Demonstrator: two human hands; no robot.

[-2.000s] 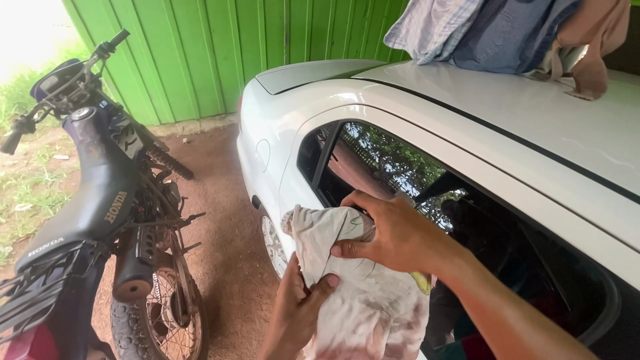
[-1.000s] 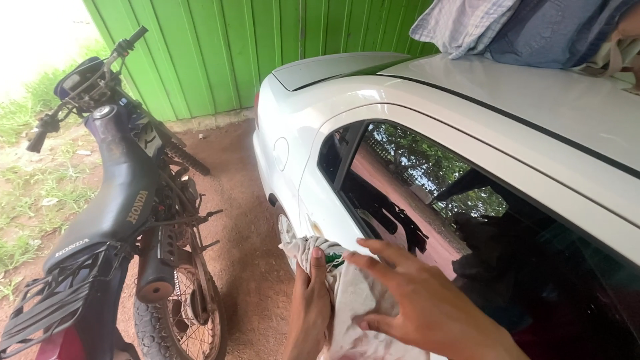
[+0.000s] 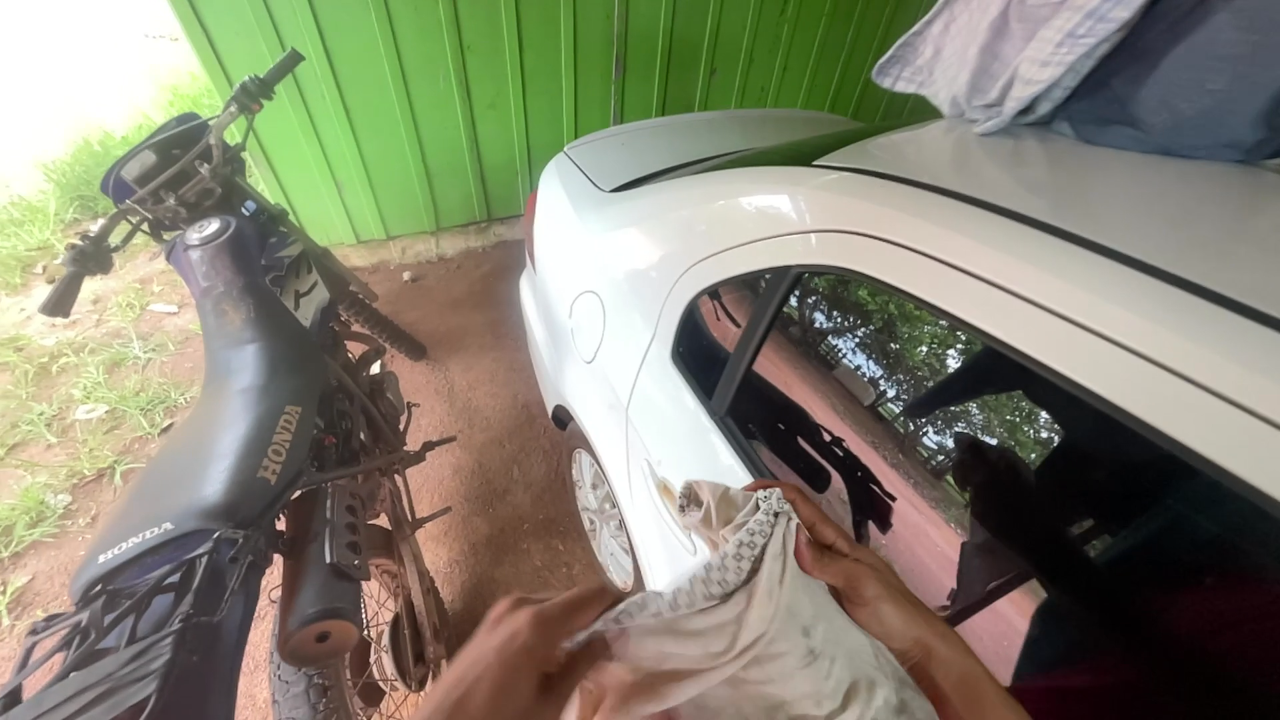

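A light, stained cloth garment (image 3: 740,640) with a patterned band along its edge is stretched between my hands at the bottom centre. My left hand (image 3: 530,650), slightly blurred, grips the band at its left end. At the band's upper end, my right hand (image 3: 850,570) pinches the bunched fabric between thumb and fingers. Behind the cloth is the side of a white car (image 3: 680,420), with its dark rear window (image 3: 900,420) beside my right hand. The cloth's lower part runs out of view.
On the left a Honda motorcycle (image 3: 250,390) stands on reddish dirt ground (image 3: 480,400). A green metal wall (image 3: 450,120) rises behind the car. Checked and blue clothes (image 3: 1010,60) lie on the car roof (image 3: 1100,190) at upper right. Grass grows at far left.
The bunched cloth has been spread, and its patterned band now shows between my hands. My left hand has moved down and left, away from my right hand.
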